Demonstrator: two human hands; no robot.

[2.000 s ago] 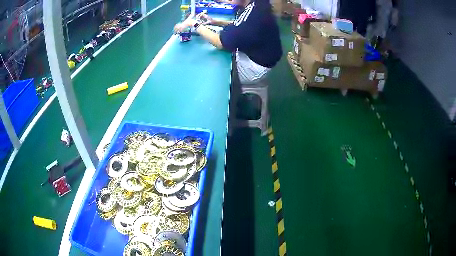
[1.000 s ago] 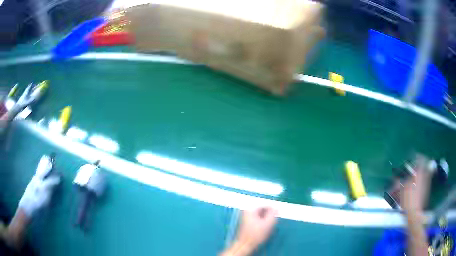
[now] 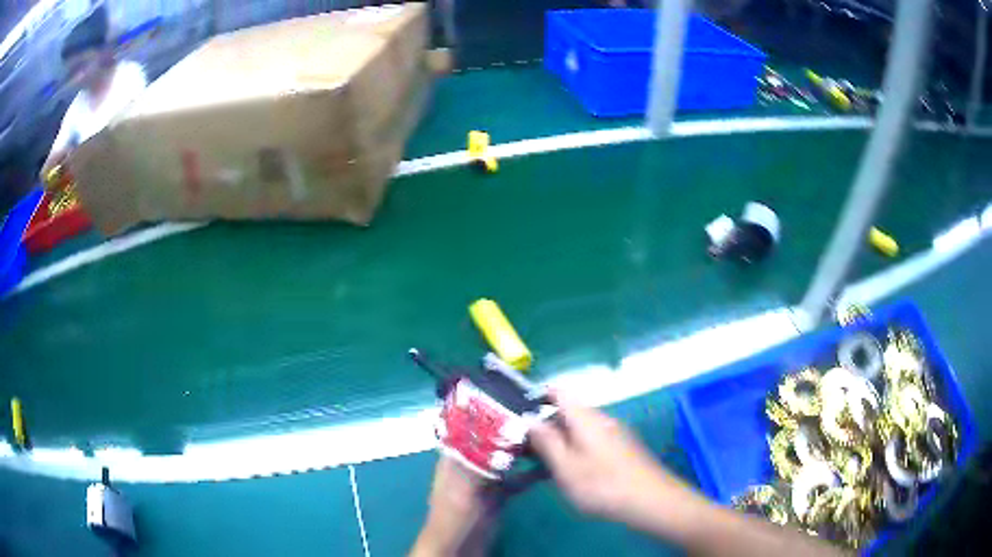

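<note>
A cylindrical unit with a red board [image 3: 475,428] is held up in front of me, over the pale rail. Its thin black rod points up and left, and a pale-edged dark part shows behind the board. My left hand [image 3: 462,503] grips it from below, and the unit hides its fingertips. My right hand [image 3: 596,455] holds its right side with thumb and fingers. A blue parts bin [image 3: 707,448] at the right holds a pile of gold and silver rings [image 3: 848,403].
A yellow tube [image 3: 500,333] lies just behind the unit. Another unit [image 3: 751,231] is on the belt [image 3: 294,316]. A grey drum [image 3: 109,509] is at lower left. Across the belt are a carton [image 3: 261,131], a blue bin [image 3: 664,67] and a person [image 3: 96,103]. Posts [image 3: 870,163] rise at right.
The view has turned from the aisle to the belt. My right hand has come back from the right side of the belt, and both hands now hold a unit with a red board.
</note>
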